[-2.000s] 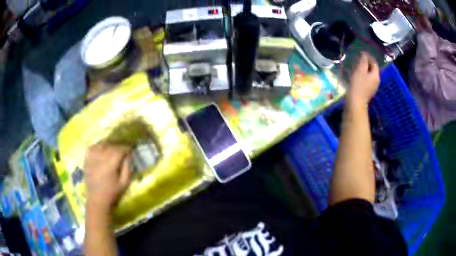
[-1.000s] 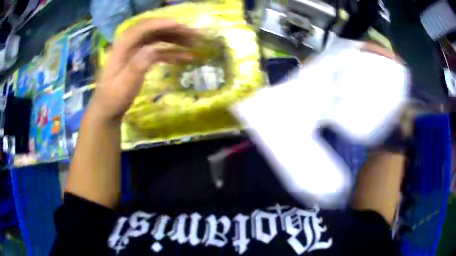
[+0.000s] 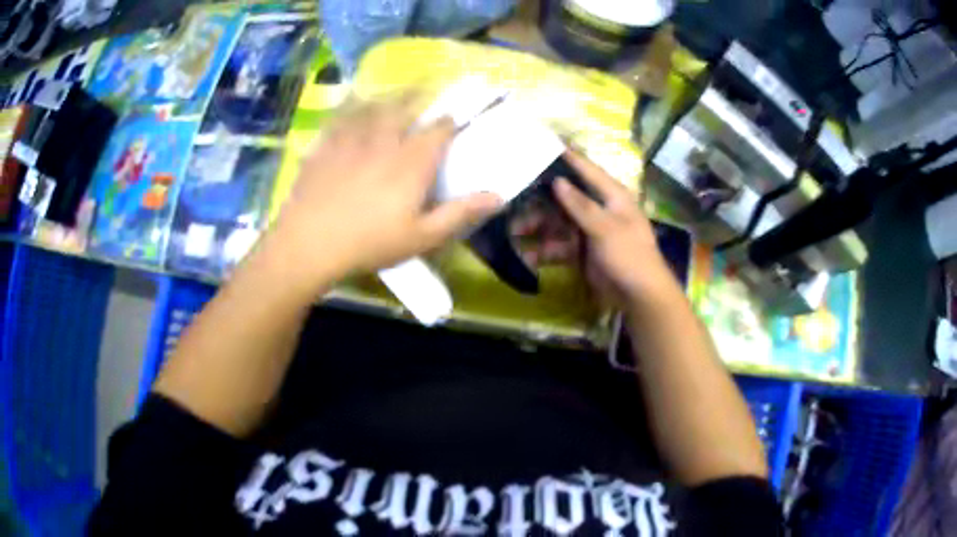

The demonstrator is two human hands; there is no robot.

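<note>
A white housing (image 3: 495, 157) lies over the yellow padded cushion (image 3: 598, 110) in front of me, with one white arm sticking out toward the cushion's front edge. A dark inner part (image 3: 507, 252) shows beneath it. My left hand (image 3: 362, 189) grips the housing from the left, thumb on top; it is blurred. My right hand (image 3: 609, 226) is at the right side, its fingers on the housing and dark part. The fingertips and the housing's underside are partly hidden.
A smartphone (image 3: 675, 252) lies right of the cushion, partly behind my right forearm. Strapped metal units (image 3: 735, 157) and a black cylinder (image 3: 813, 226) stand at right. A round tin (image 3: 614, 26) is at the back. Blue crates (image 3: 73, 367) are below the bench edge.
The white housing has moved from my right side onto the cushion. My left hand has come down onto it, and my right hand has moved left with it.
</note>
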